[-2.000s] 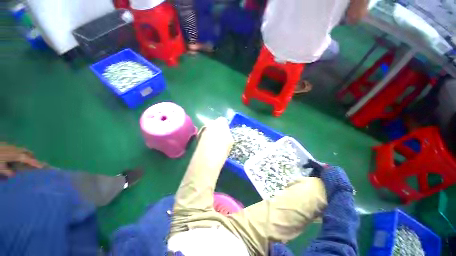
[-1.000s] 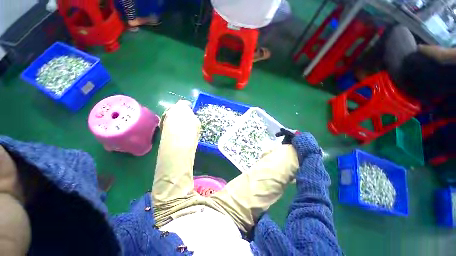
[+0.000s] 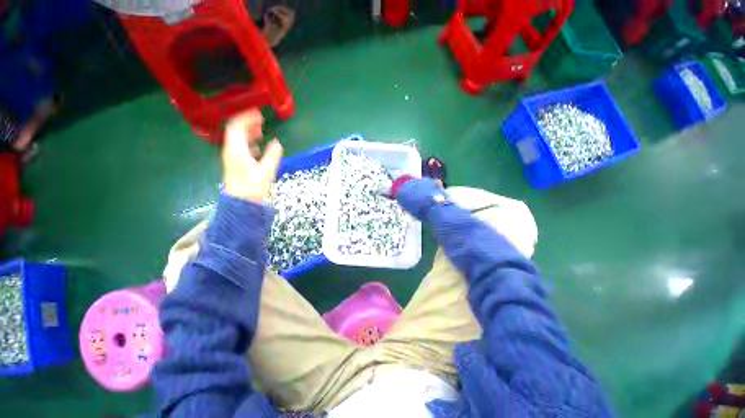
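A white tray [image 3: 414, 237] with rounded corners holds a heap of small white, green and dark parts. It rests over the right part of a blue bin [image 3: 304, 161], which holds more of these loose parts. My left hand [image 3: 250, 161] is bare and slightly blurred, raised above the bin's far left part, fingers apart, with nothing seen in it. My right hand [image 3: 395, 185] reaches over the tray's right edge to the parts; a red glove cuff shows, but the fingers are mostly hidden or blurred, so its grip cannot be told.
A red stool [image 3: 274, 77] stands beyond my left hand. A pink stool [image 3: 121, 340] and another blue bin [image 3: 51, 318] are at the left. A filled blue bin [image 3: 531, 167] stands at the right, near a green crate [image 3: 582, 53] and another red stool [image 3: 466, 53].
The view has swung right. My left hand has come into view over the bin. The tray now sits straighter between my knees, and my right hand has moved from its outer edge in over the parts.
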